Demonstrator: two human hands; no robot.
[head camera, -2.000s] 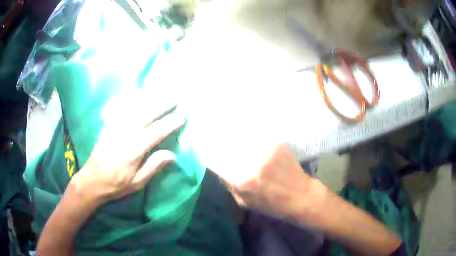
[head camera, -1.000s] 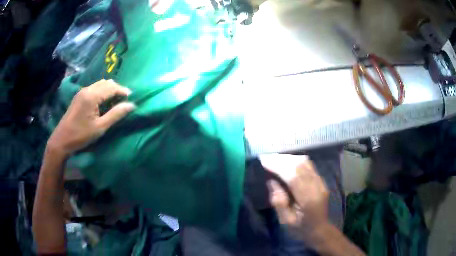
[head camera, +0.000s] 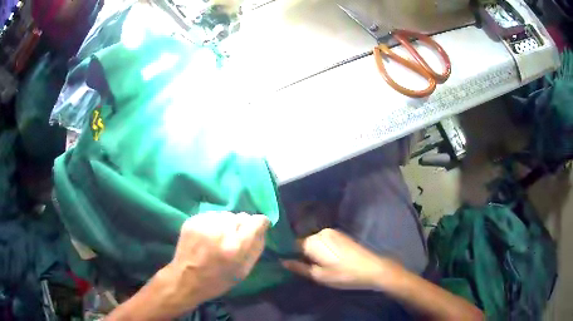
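The green cloth garment lies over the left part of the table and hangs over its front edge towards the lap. Yellow lettering shows on it at the left. My left hand is closed on the garment near its right edge, just below the table edge. My right hand is close to the right of it, pinching a dark part of the cloth between thumb and fingers. The lamp glare washes out the middle of the garment.
Scissors with orange handles lie on the white table, blades pointing back left. A ruler scale runs along the front edge. A small compartment box is at the right end. Green cloth is heaped below right. A clear plastic bag lies left.
My left hand has moved right and down, from the garment's left side to its right edge. My right hand has moved left to the cloth. The view has shifted.
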